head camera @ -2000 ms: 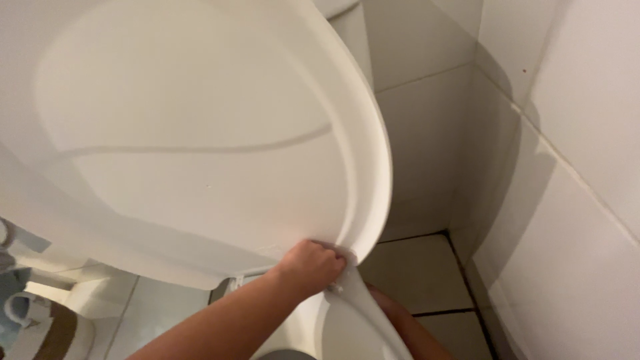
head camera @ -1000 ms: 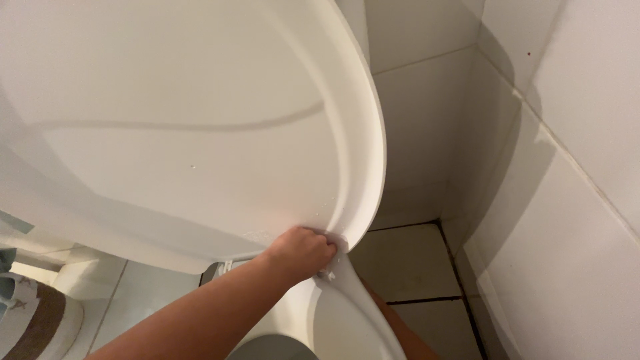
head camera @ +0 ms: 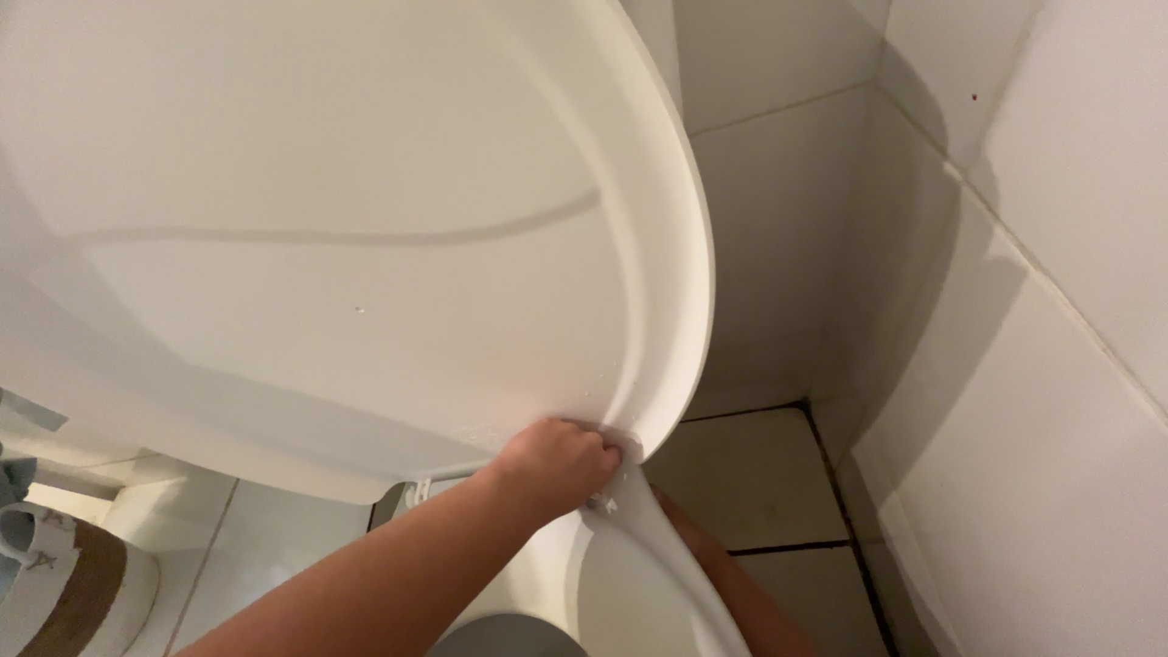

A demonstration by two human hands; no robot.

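Note:
A large white plastic lid, apparently a toilet lid (head camera: pixel 365 164), stands raised and fills the left and middle of the view. My left hand (head camera: pixel 566 465) reaches in from the lower left, its fingers curled against the lower right corner of the lid, where it meets the white seat (head camera: pixel 675 557). Small wet, whitish spots show around the fingers. Whether anything is inside the hand is hidden. At the lower right, part of another limb (head camera: pixel 748 584), likely my right forearm, passes behind the seat; its hand is out of sight.
White wall tiles (head camera: pixel 1077 365) rise close on the right. Floor tiles (head camera: pixel 748 484) with dark joints lie beyond the seat. At the lower left stands a white container with a brown band (head camera: pixel 87 584), with bluish material beside it.
The left hand stays at the lid's lower corner, with only small shifts in its position and finger pose. The lid remains raised.

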